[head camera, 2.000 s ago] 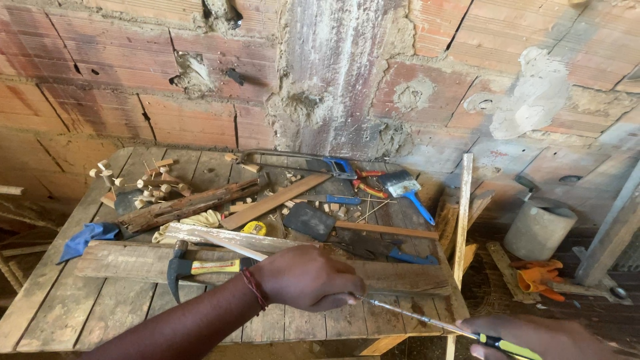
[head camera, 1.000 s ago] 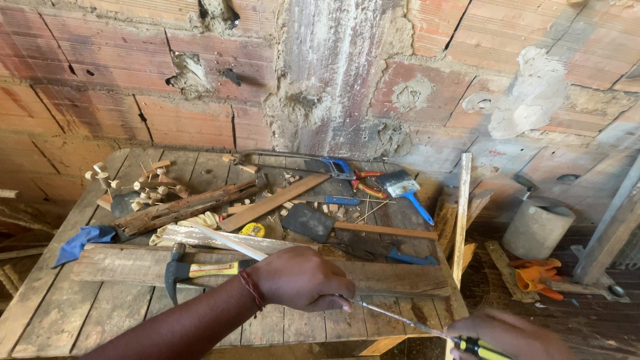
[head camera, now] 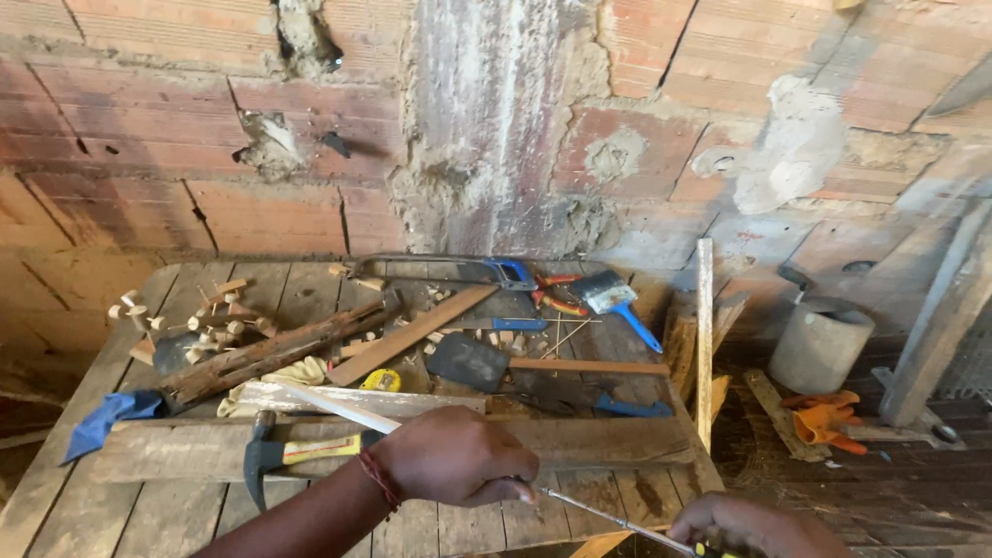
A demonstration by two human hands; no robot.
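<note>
My left hand (head camera: 457,457), a braided cord at its wrist, is closed on a thin pale strip (head camera: 341,404) that extends up and left from the fist. At the lower right, my right hand (head camera: 752,527) grips the yellow-and-black handle of a screwdriver (head camera: 612,518). The metal shaft points left, its tip beside the left fingertips; whether it touches the strip's end is hidden. A claw hammer (head camera: 322,449) with a yellow-and-black handle lies left of my left wrist, on a wooden plank (head camera: 186,453). Behind the hand are a yellow tape measure (head camera: 381,380) and a white-painted wood piece (head camera: 442,402).
On the plank table (head camera: 457,535) lie a hacksaw (head camera: 508,273), red-and-yellow pliers (head camera: 559,302), a blue-handled paintbrush (head camera: 635,325), a blue-handled handsaw (head camera: 634,405), a rough wood piece (head camera: 271,356) and small wooden pegs. An upright batten (head camera: 704,341) stands at the right edge; orange gloves (head camera: 825,418) lie beyond.
My right hand and the screwdriver moved left toward my left hand, then back right a little. The left hand stays in nearly the same place.
</note>
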